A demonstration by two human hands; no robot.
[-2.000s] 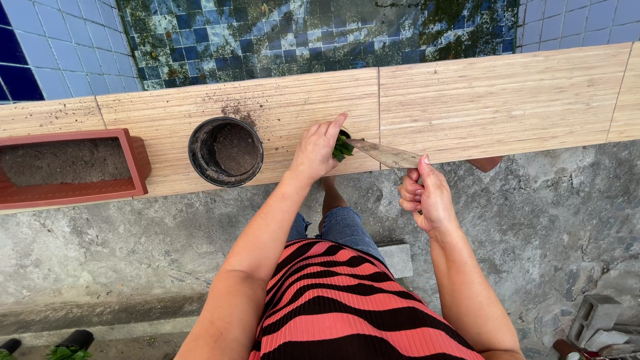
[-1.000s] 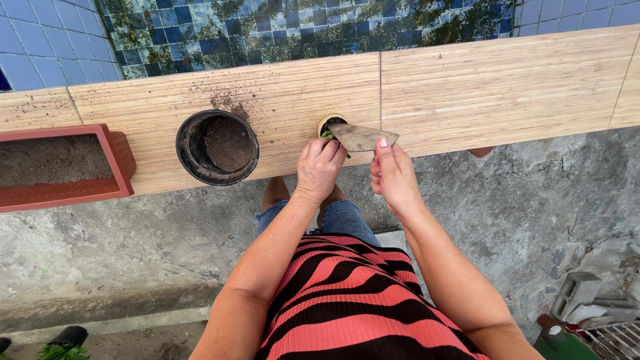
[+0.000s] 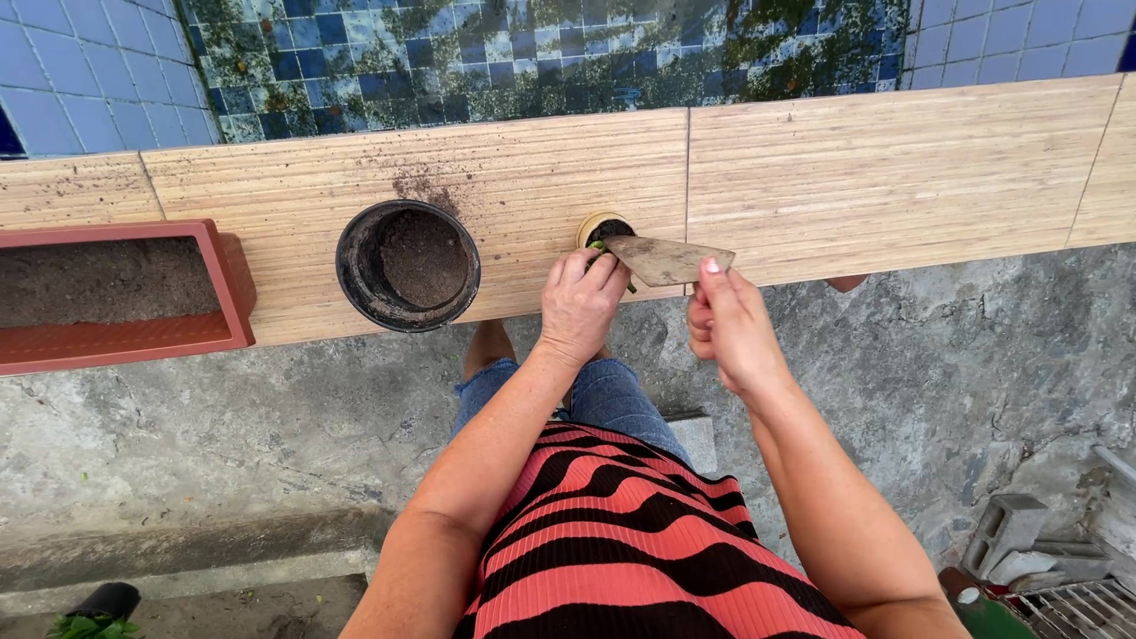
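Observation:
A small yellowish pot (image 3: 589, 225) with dark soil inside stands on the wood-look tiled ledge (image 3: 870, 177). At its near rim my left hand (image 3: 581, 302) has its fingers closed on a small green plant (image 3: 596, 251), most of which they hide. My right hand (image 3: 732, 328) grips a pointed metal trowel (image 3: 670, 260); its handle is hidden in the fist. The blade points left, its tip over the pot's soil. To the left stands a black plastic pot (image 3: 346, 257), partly filled with soil.
A reddish-brown rectangular planter (image 3: 232, 293) with soil lies at the ledge's left. Beyond the ledge is a blue-tiled pool (image 3: 532, 62). Spilled soil (image 3: 426, 186) dots the tiles. Concrete blocks (image 3: 1003, 532) and a metal rack (image 3: 1078, 608) are at lower right, a potted plant (image 3: 93, 626) at lower left.
The left hand has drawn back from over the small pot, exposing its rim and soil. The trowel's tip, by the left hand's fingers two seconds ago, is now over the pot.

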